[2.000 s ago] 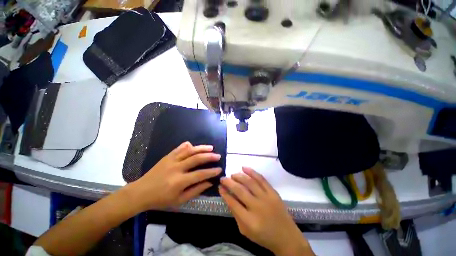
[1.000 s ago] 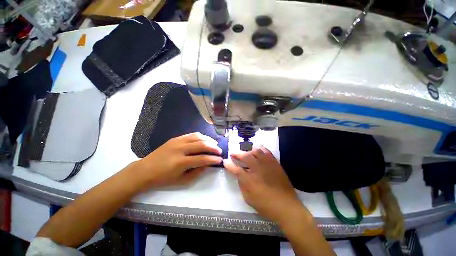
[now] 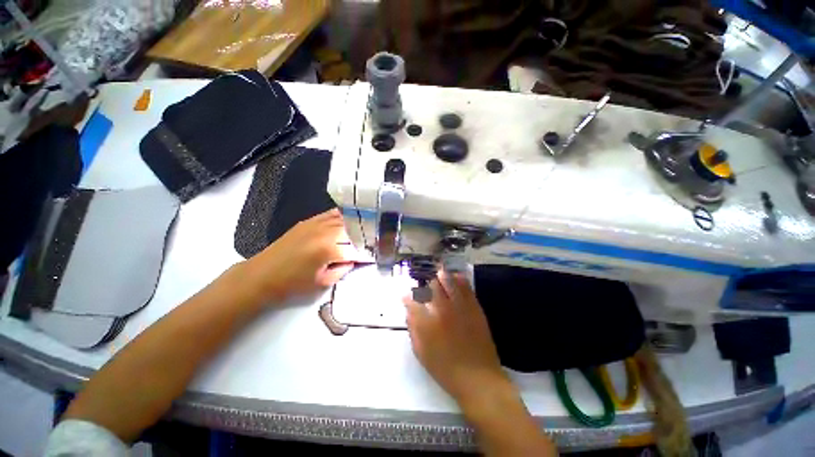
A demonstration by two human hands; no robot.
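Observation:
The two-part panel (image 3: 304, 190), black with a speckled band on its left side, lies flat behind and left of the needle, partly hidden by the machine head. My left hand (image 3: 308, 250) is on its near edge, fingers bent towards the needle. My right hand (image 3: 454, 332) is just right of the presser foot (image 3: 389, 263), fingertips partly hidden; whether it holds anything cannot be told. The needle area is brightly lit. The metal slide plate (image 3: 371, 308) shows bare between my hands. The white sewing machine (image 3: 536, 192) stands over the work.
A black panel pile (image 3: 558, 317) lies under the machine arm, with green (image 3: 585, 402) and yellow scissor handles before it. Dark panels (image 3: 228, 125) are piled at upper left, grey-backed panels (image 3: 121, 250) at far left. A measuring tape (image 3: 304, 430) runs along the front edge.
The panel has moved away from me, past the needle, baring the slide plate. My left hand has moved forward with it. My right hand stays beside the presser foot. The camera view has shifted.

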